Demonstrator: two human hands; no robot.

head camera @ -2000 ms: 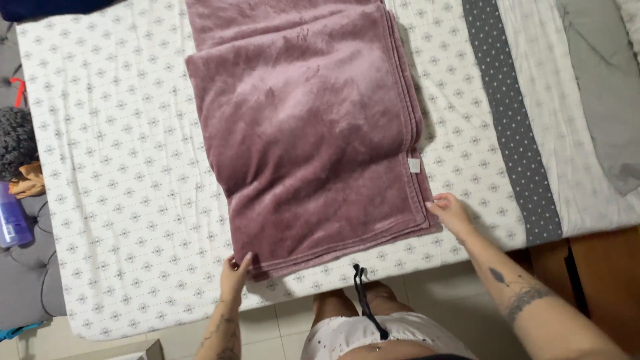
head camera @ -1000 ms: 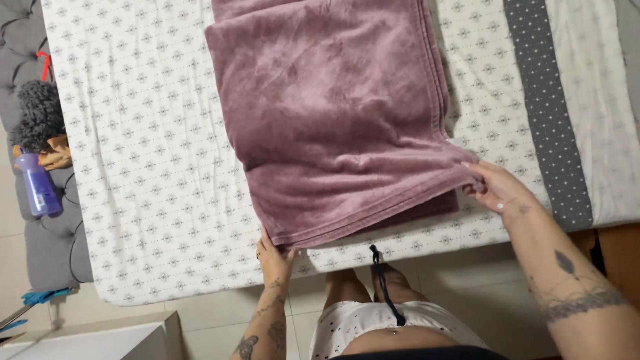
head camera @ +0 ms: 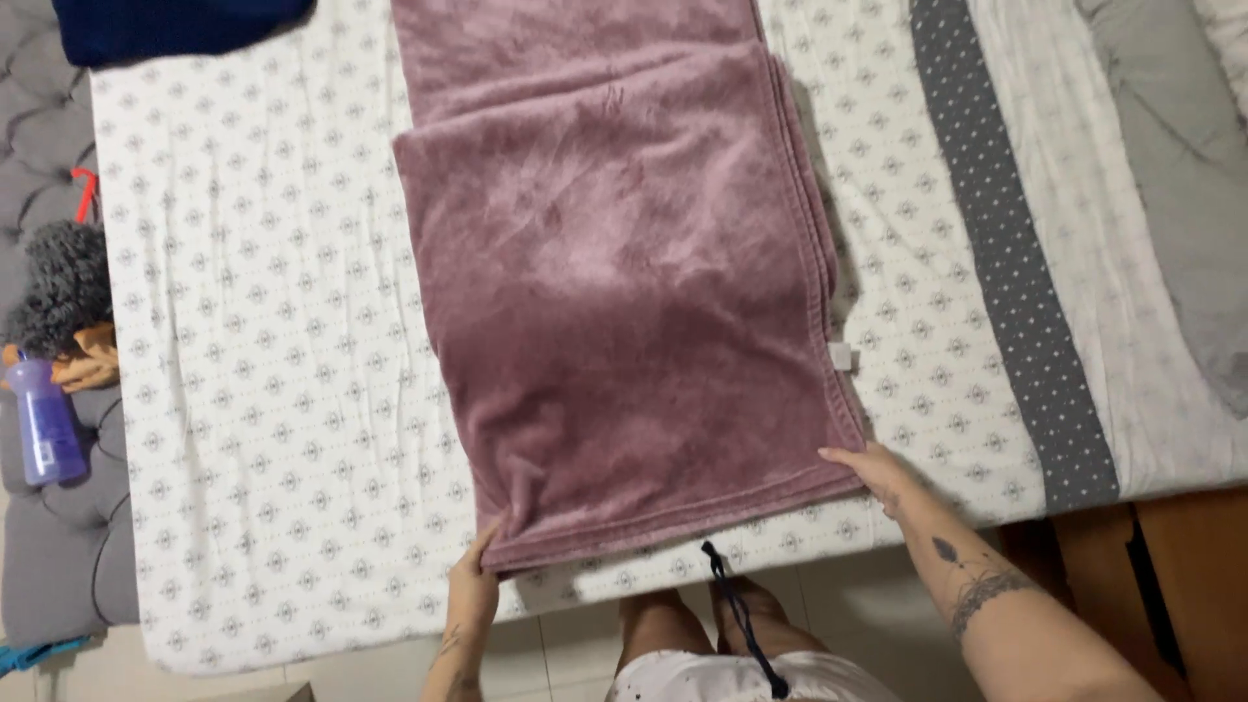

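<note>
A mauve plush blanket [head camera: 624, 292], folded in layers, lies on a bed with a white patterned sheet [head camera: 273, 390]. My left hand [head camera: 476, 575] grips its near left corner, with the fingertips partly hidden by the cloth. At the near right corner my right hand [head camera: 866, 470] pinches the layered edge, thumb on top. A small white tag [head camera: 840, 357] sticks out from the blanket's right edge, a little above my right hand. Farther up, a fold crosses the blanket.
A grey tufted seat [head camera: 68, 546] at the left holds a purple bottle [head camera: 49, 424], a fluffy dark grey item [head camera: 60, 283] and a red hook-shaped object [head camera: 86, 193]. Navy cloth [head camera: 175, 27] lies at the bed's far left. Grey fabric [head camera: 1180, 195] and a wooden piece [head camera: 1194, 585] are at the right.
One second ago my right hand held the near right corner bunched and raised; now that corner lies flatter and the white tag shows again. My left hand stays at the left corner.
</note>
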